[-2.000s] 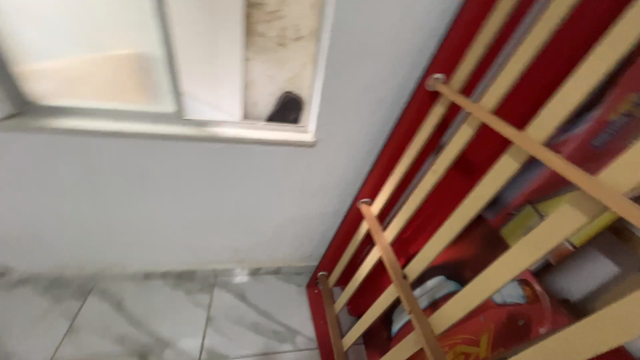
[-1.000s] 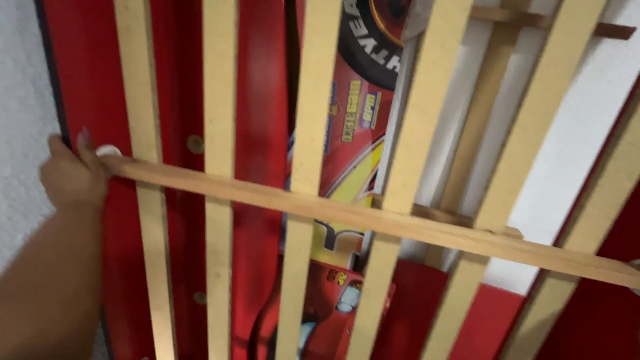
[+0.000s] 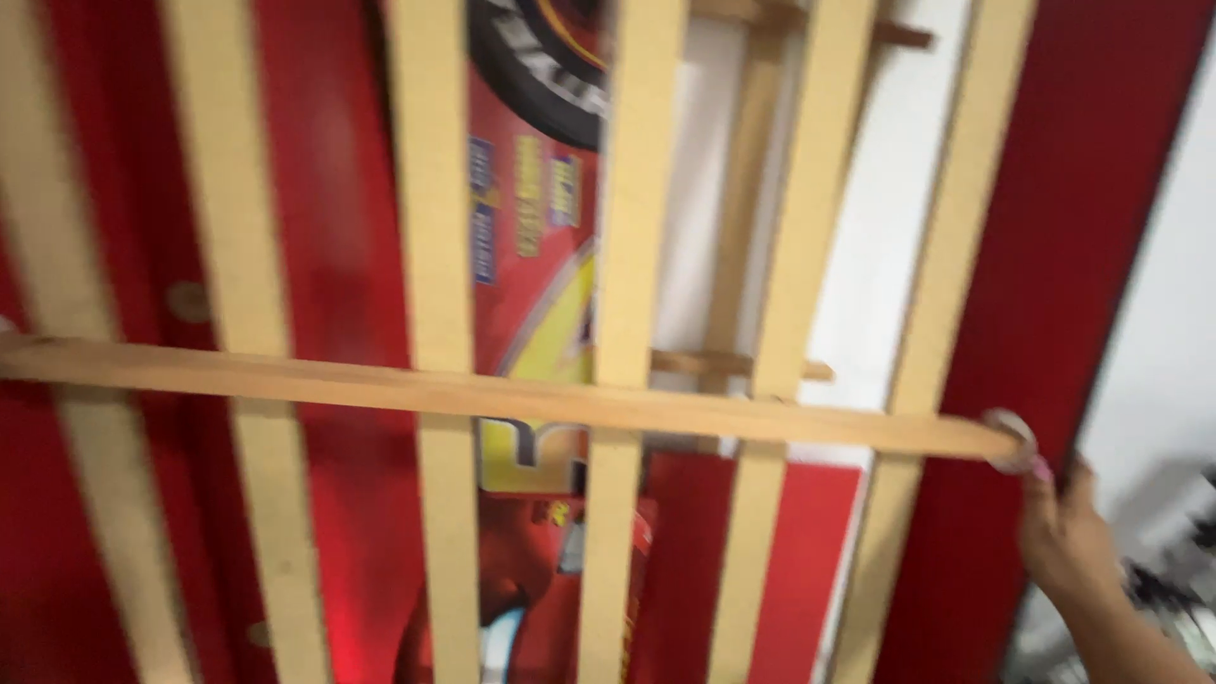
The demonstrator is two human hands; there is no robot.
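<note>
A long thin wooden rail (image 3: 532,399) runs crosswise over several pale wooden slats (image 3: 627,285), between the sides of a red panelled frame. My right hand (image 3: 1069,532) is at the frame's red right side board (image 3: 1026,285), its fingers beside a round whitish fitting (image 3: 1009,440) at the rail's right end. Whether it grips the board or only touches it cannot be told. The rail's left end reaches the left edge of the view, where my left hand is not seen.
Behind the slats are red panels printed with a tyre (image 3: 541,76) and car graphics, plus a white surface (image 3: 874,228) with shorter wooden bars (image 3: 746,190). A pale wall (image 3: 1159,285) and blurred dark items (image 3: 1168,589) are at the right.
The view has swung to the right side of the frame. My left hand, at the rail's left end one second ago, has left the view; my right hand now shows at its right end.
</note>
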